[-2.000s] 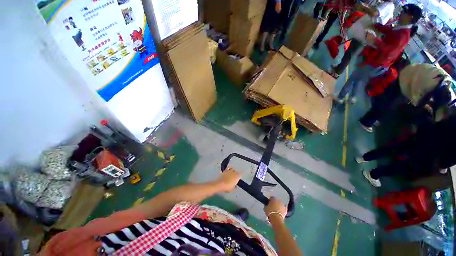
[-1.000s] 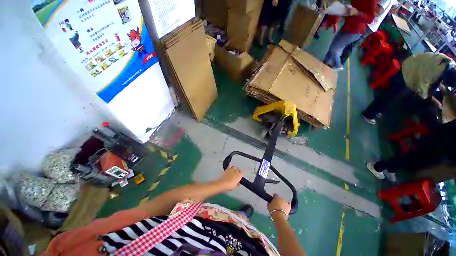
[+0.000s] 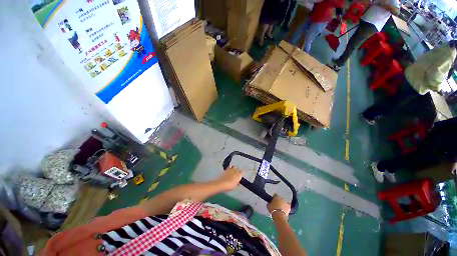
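Note:
The black loop handle (image 3: 258, 188) of the pallet truck is in front of me, on a long black bar with a white label. My left hand (image 3: 231, 178) is closed on the left part of its grip bar. My right hand (image 3: 278, 205) is closed on the right end of the bar. The bar runs up to the yellow truck body (image 3: 278, 111). Beyond it a stack of flat brown cardboard sheets (image 3: 295, 82) lies on the truck, with loose strips on top. The forks and any pallet are hidden under the stack.
Cardboard sheets (image 3: 190, 70) lean by a poster board (image 3: 107, 55) at left. An open carton (image 3: 234, 61) stands behind them. Red stools (image 3: 410, 200) and people line the right side. A person in red (image 3: 323, 15) is beyond the stack. Machine parts and bags (image 3: 60, 167) lie at lower left.
The truck, stack and my hands look almost unchanged, with a slight view shift. The person in red has moved left behind the stack. A person with a red long-handled dustpan now shows beside the stack.

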